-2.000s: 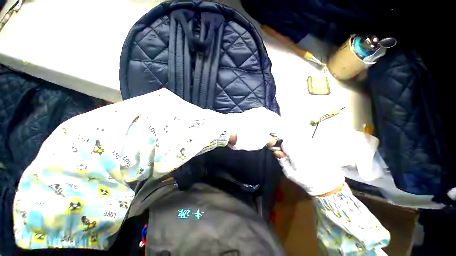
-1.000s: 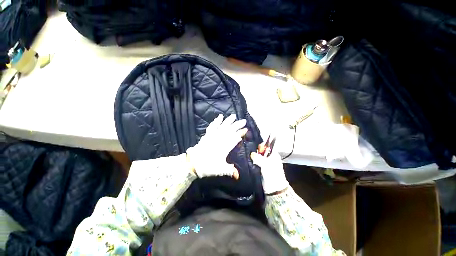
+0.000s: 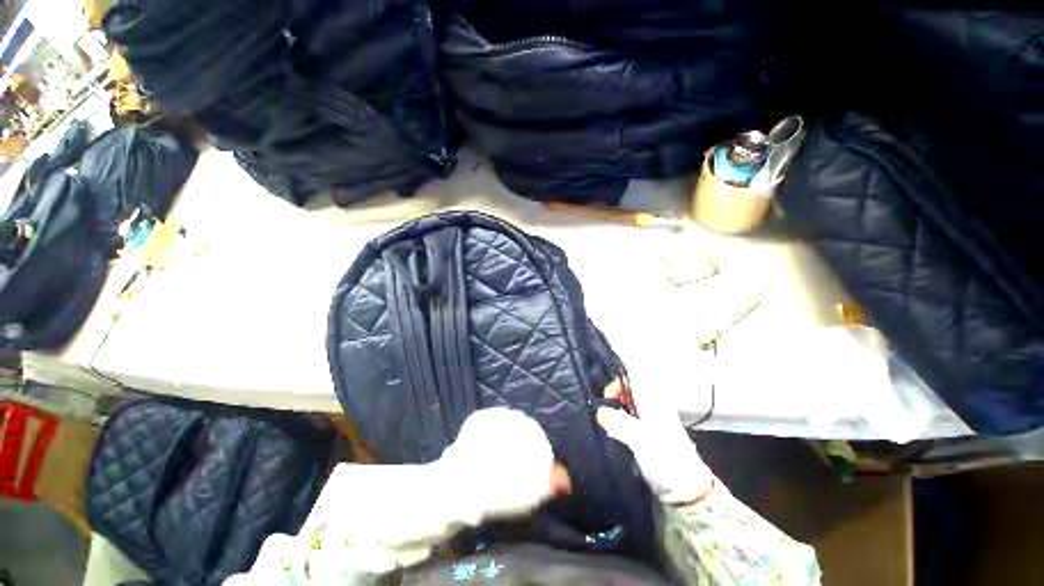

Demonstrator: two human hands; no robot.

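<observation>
A dark quilted backpack [image 3: 515, 332] lies on the table's front edge, its rounded top away from me and its shoulder straps [image 3: 433, 332] running down the panel. My left hand [image 3: 504, 458], in a white glove, is on the lower part of the bag. The glove is washed out and its fingers are mostly hidden, so its grip cannot be told. My right hand [image 3: 653, 446], also gloved, is at the bag's right side edge. A small reddish and dark part of the thread snips [image 3: 624, 401] shows at its fingertips.
Dark bags are piled along the back [image 3: 595, 103] and right [image 3: 916, 252]. A tan tool cup [image 3: 730, 204], a wooden-handled tool [image 3: 641, 218], a pale flat piece [image 3: 689, 266] and a cord [image 3: 713, 383] are at right. A carton [image 3: 859, 515] is below; another quilted bag [image 3: 206, 481] is lower left.
The view has shifted, showing more of the back piles. My left hand has moved from the bag's right edge area down to its lower part. My right hand stays by the side edge.
</observation>
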